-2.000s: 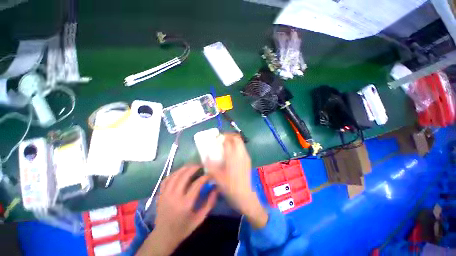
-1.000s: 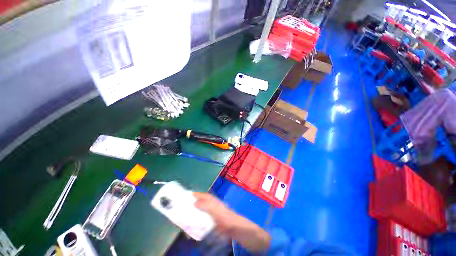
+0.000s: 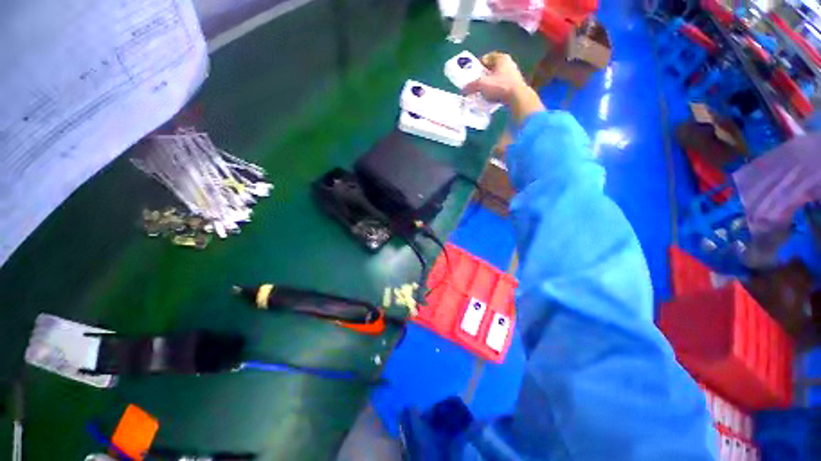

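Observation:
My right hand (image 3: 500, 79), in a blue sleeve, is stretched out to the far edge of the bench and grips a closed white unit (image 3: 463, 67) with a black oval window. More closed white units (image 3: 434, 102) lie just beside it on the green bench, next to the black power box. The fingers partly hide the held unit and the units under it. My left hand is not in view.
A black box (image 3: 405, 176) with cables stands mid-bench. Nearer lie a black-and-orange tool (image 3: 315, 304), a fan (image 3: 171, 352), a cable bundle (image 3: 202, 180), a white cover (image 3: 67, 349) and an orange square (image 3: 135, 431). A red tray (image 3: 462, 280) is below the edge. Paper (image 3: 90, 99) hangs upper left.
The view has swung right along the bench. My right hand has carried the white unit from the near bench edge out to the other white units. My left hand has gone out of view.

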